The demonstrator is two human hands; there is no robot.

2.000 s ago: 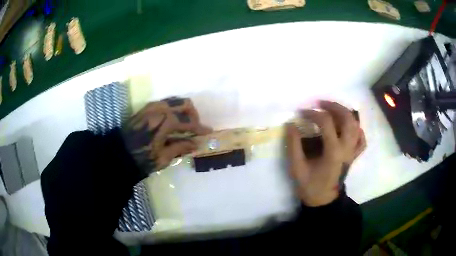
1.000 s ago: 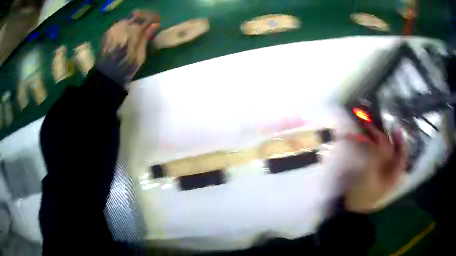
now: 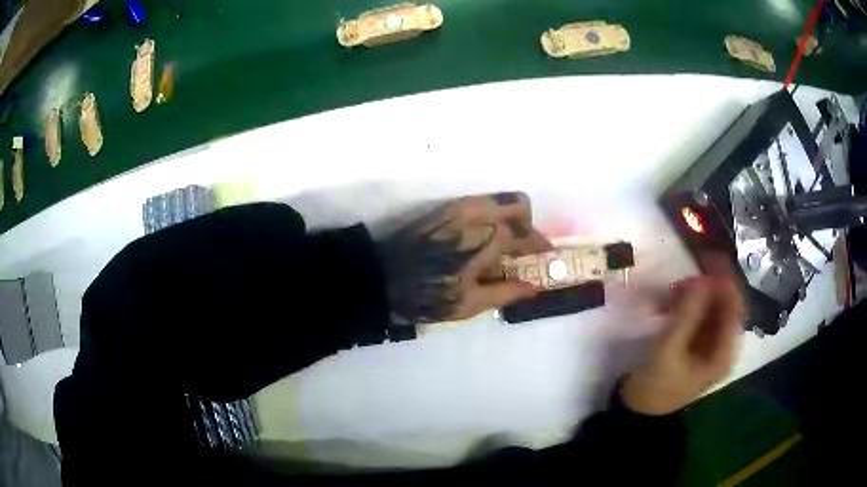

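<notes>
A beige shell (image 3: 568, 267) with a round pale insert lies in the right part of the jig, above a long black stop block (image 3: 553, 302) and left of a small black block (image 3: 620, 254). My left hand (image 3: 466, 255), tattooed, holds the left end of this shell between thumb and fingers. My left hand and sleeve hide most of the jig's left part. My right hand (image 3: 692, 335) is raised at the right beside the fixture, blurred, with fingers bent together; whether it holds something small cannot be told.
A black fixture (image 3: 727, 204) with a red light stands at the right. Silver ridged rods (image 3: 178, 206) lie at the left, partly under my sleeve. Grey blocks (image 3: 28, 317) lie far left. Several beige shells lie on the green belt (image 3: 276, 71). A red cord (image 3: 804, 48) stands near the fixture.
My left hand has moved from the belt down to the jig and now holds the right-hand shell. My right hand stays near the fixture, slightly lower. The belt shells have shifted.
</notes>
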